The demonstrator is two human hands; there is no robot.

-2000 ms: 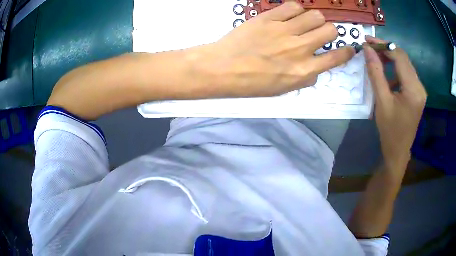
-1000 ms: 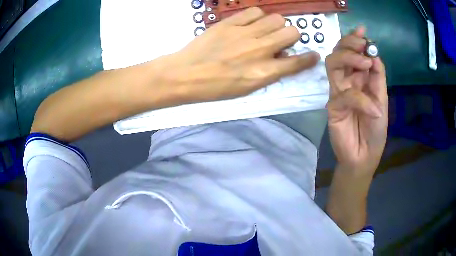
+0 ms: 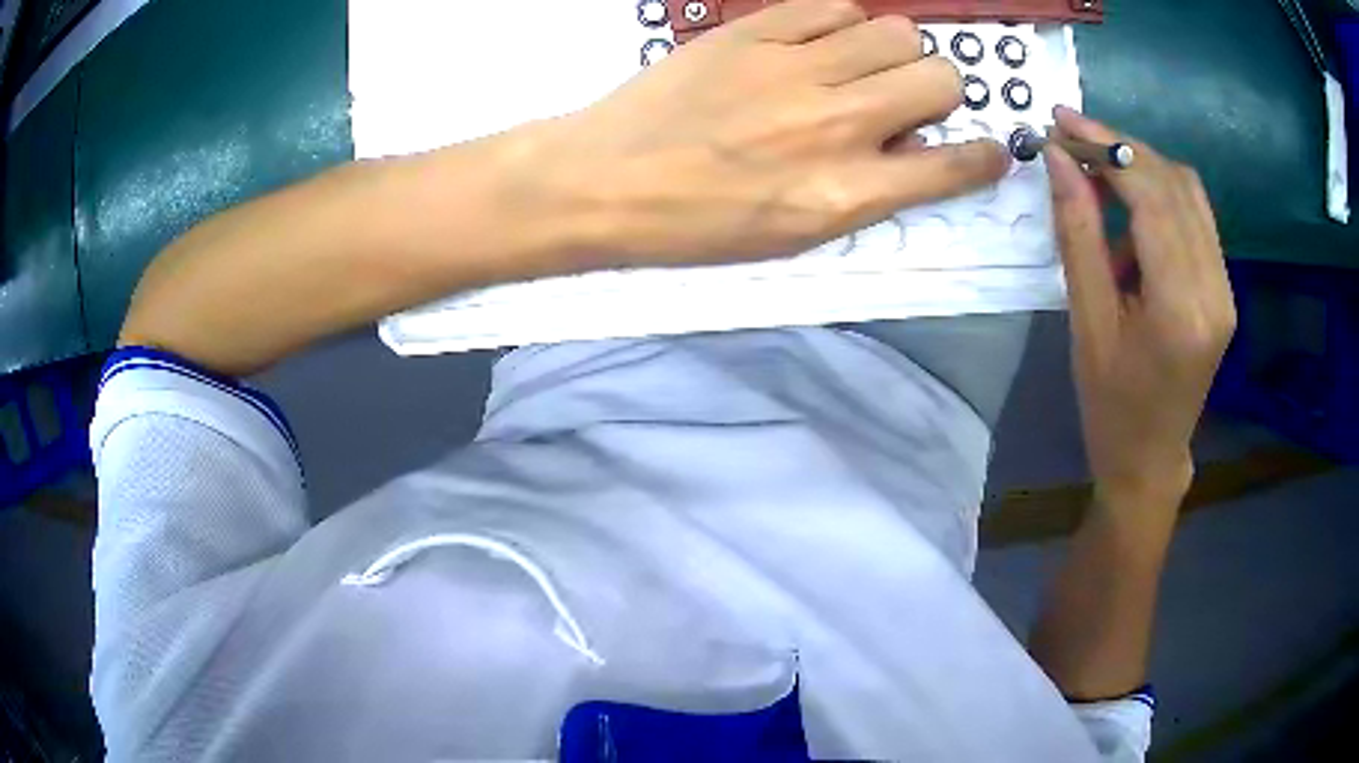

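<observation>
A white parts tray [image 3: 492, 313] lies in front of me, with dark-ringed round inserts [image 3: 1017, 94] in rows. My left hand [image 3: 835, 142] is palm down over the tray. Its extended fingertip is beside one insert [image 3: 1022, 145] near the tray's right edge; its palm and any grip are hidden. My right hand [image 3: 1140, 254] pinches a short brownish tool with a pale round end [image 3: 1095, 151]; its thin tip is at that insert. A red-brown plate [image 3: 1028, 9] lies across the tray's far side, cut off by the top edge and partly behind my left hand.
The tray rests on a green bench surface [image 3: 209, 149]. A pale strip [image 3: 1335, 149] lies at the far right. Dark blue shapes [image 3: 1289, 350] show below the bench on the right. My clothed torso is close to the tray's near edge.
A second ago my right hand was turned up, off the tray, with the tool's round end towards me. It has turned back and brought the tip to the insert, beside my left fingertip.
</observation>
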